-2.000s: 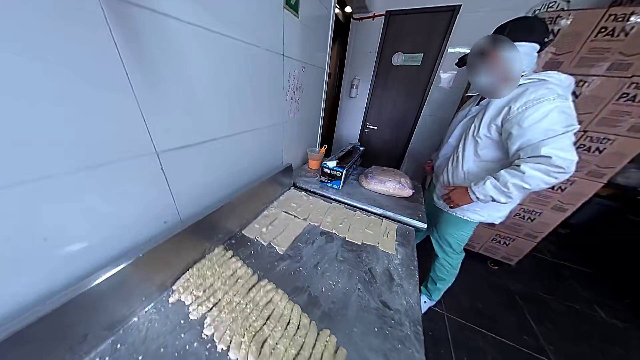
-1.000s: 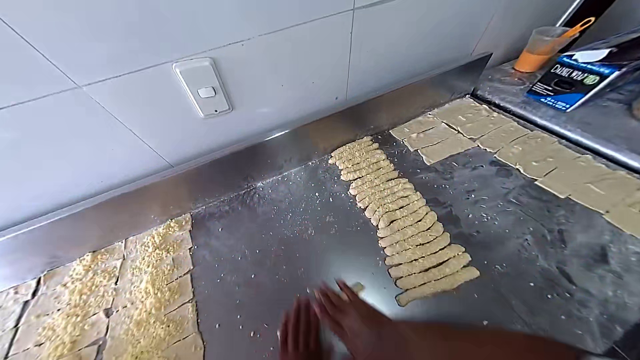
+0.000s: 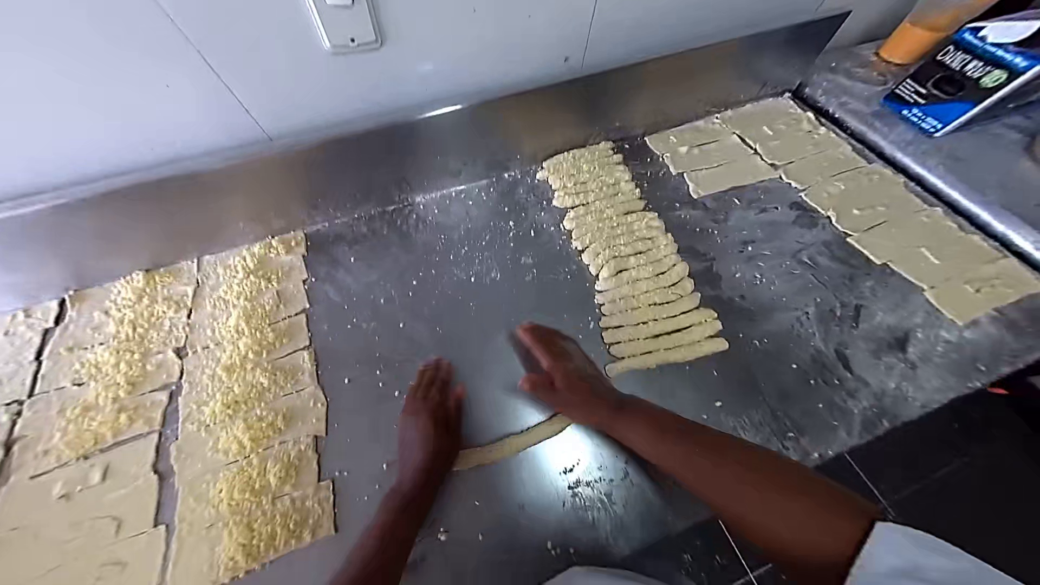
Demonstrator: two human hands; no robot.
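On the metal worktop (image 3: 439, 301), a thin dough strip (image 3: 512, 443) lies between my two hands. My left hand (image 3: 431, 414) rests at its left end, fingers together. At the right end is my right hand (image 3: 565, 374), palm down and slightly blurred. Whether either palm presses on the dough is hidden. Just beyond my right hand, a column of rolled dough sticks (image 3: 642, 260) lies side by side. On the left, flat dough rectangles (image 3: 301, 414) carry lines of grated cheese-like topping (image 3: 244, 366). Plain dough rectangles (image 3: 861, 195) lie at the far right.
A raised metal backsplash (image 3: 366, 154) runs along the tiled wall, below a switch plate (image 3: 349, 28). On the adjoining counter stand a blue and black wrap box (image 3: 959, 77) and a container of orange liquid (image 3: 910, 41). Dark floor tiles (image 3: 902, 479) show at lower right.
My hands, close together a second ago, are now apart with a longer dough strip between them. The view has swung down to the worktop; the person in white seen two seconds ago is out of view.
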